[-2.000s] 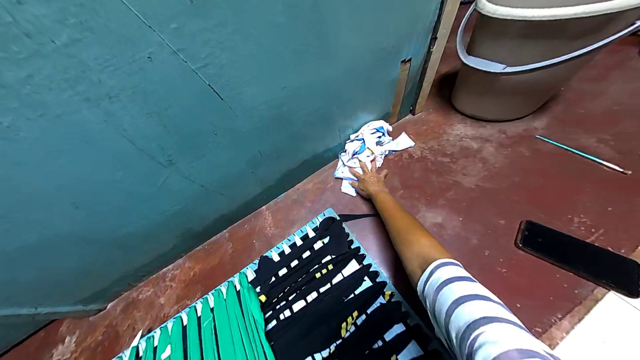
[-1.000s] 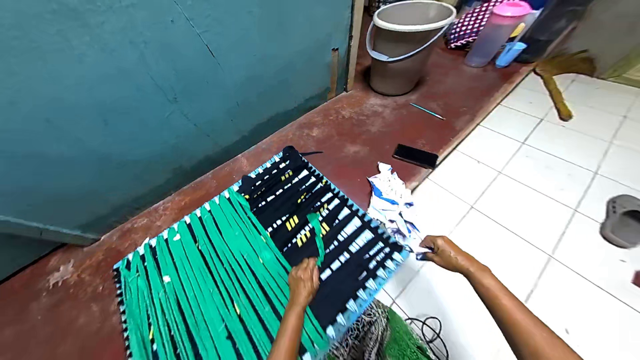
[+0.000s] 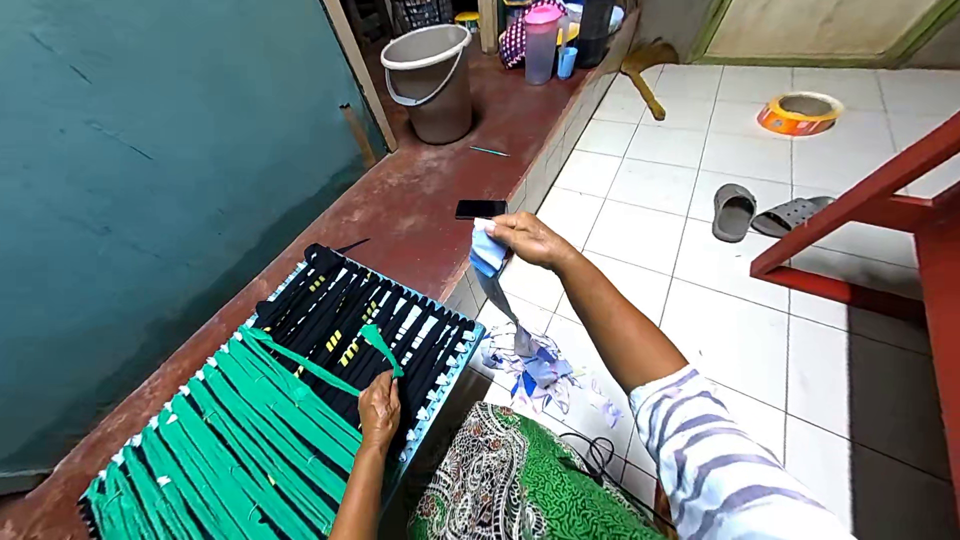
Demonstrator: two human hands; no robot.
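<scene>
A light-blue pegged frame is strung with green fabric strips at the left and black strips with white and yellow marks at the right. Over the black part, my left hand grips a loose green strip, its free end sticking up above the fingers. My right hand, raised beyond the frame's right corner, pinches a pale-blue and white fabric strip that hangs down. Below it, blue and white fabric scraps lie on the white tiles.
On the red ledge are a black phone, a thin teal stick and a grey-brown bucket. A teal wall runs along the left. Grey sandals, a tape roll and red wooden furniture stand at the right.
The white and blue cloth lay by the wall under one hand, then beside the frame; its scraps are now on the tiles. My right hand has lifted a strip. The view has swung right.
</scene>
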